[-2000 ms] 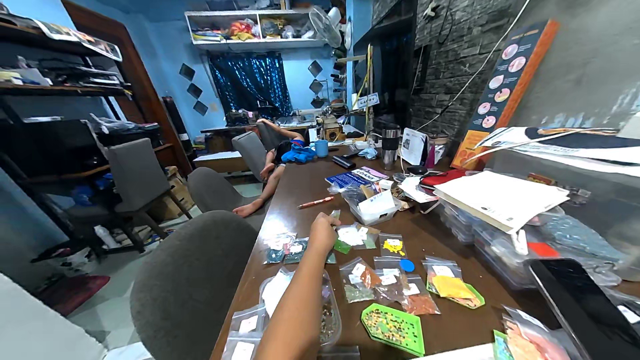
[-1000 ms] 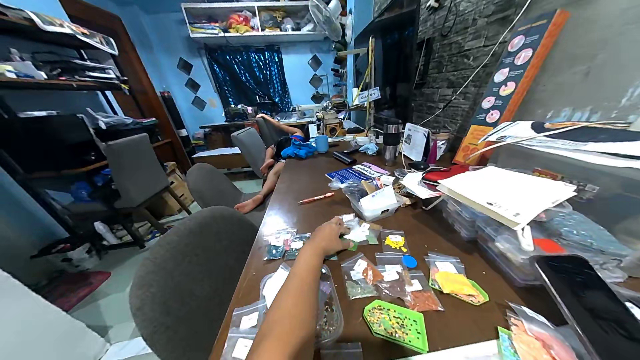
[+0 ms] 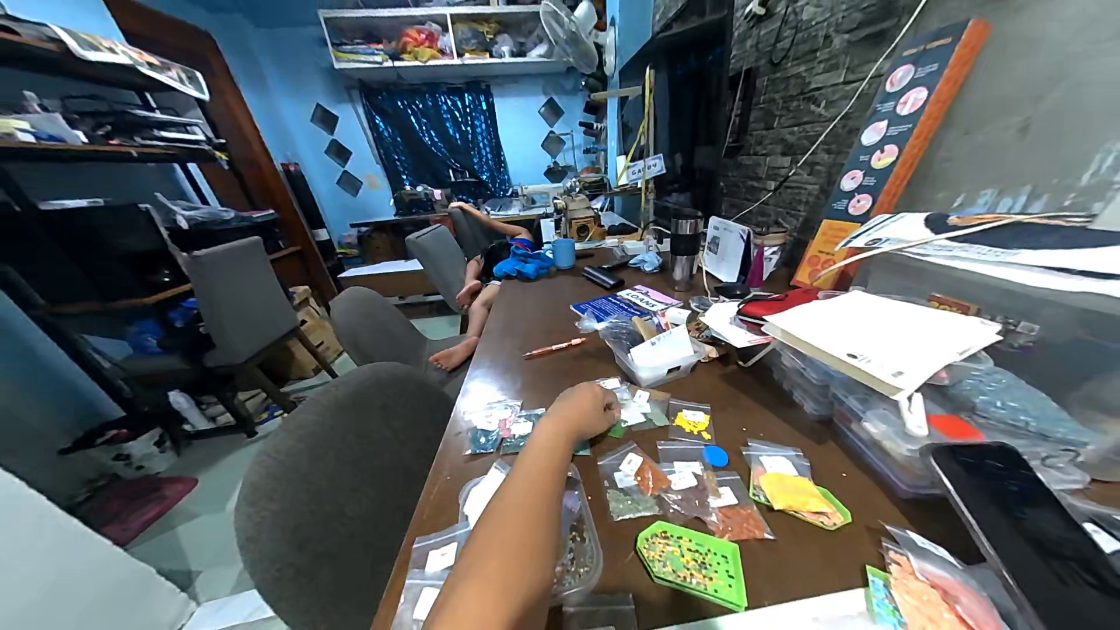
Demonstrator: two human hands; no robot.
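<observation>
My left hand (image 3: 588,411) reaches over the table with curled fingers at a group of small zip bags (image 3: 643,404) with white labels and green contents; whether it grips one is hidden. Just right lies a bag of yellow beads (image 3: 692,423). Nearer me are bags of orange and reddish beads (image 3: 739,521), a blue round cap (image 3: 716,456) and a green tray of mixed beads (image 3: 691,560). Dark teal bead bags (image 3: 492,427) lie left of the hand. My forearm partly covers a clear plastic container (image 3: 579,547). My right hand is not in view.
A pen (image 3: 555,347) and a plastic tub (image 3: 656,363) with papers lie beyond the hand. Stacked clear boxes with a white pad (image 3: 884,337) and a black phone (image 3: 1024,534) stand right. Grey chairs (image 3: 341,499) line the left. Another person's bare legs (image 3: 477,324) show beyond.
My left hand was higher up and nearer the pen two seconds ago; it has come down onto the bags of green contents, which have shifted slightly. The other person's legs have moved a little.
</observation>
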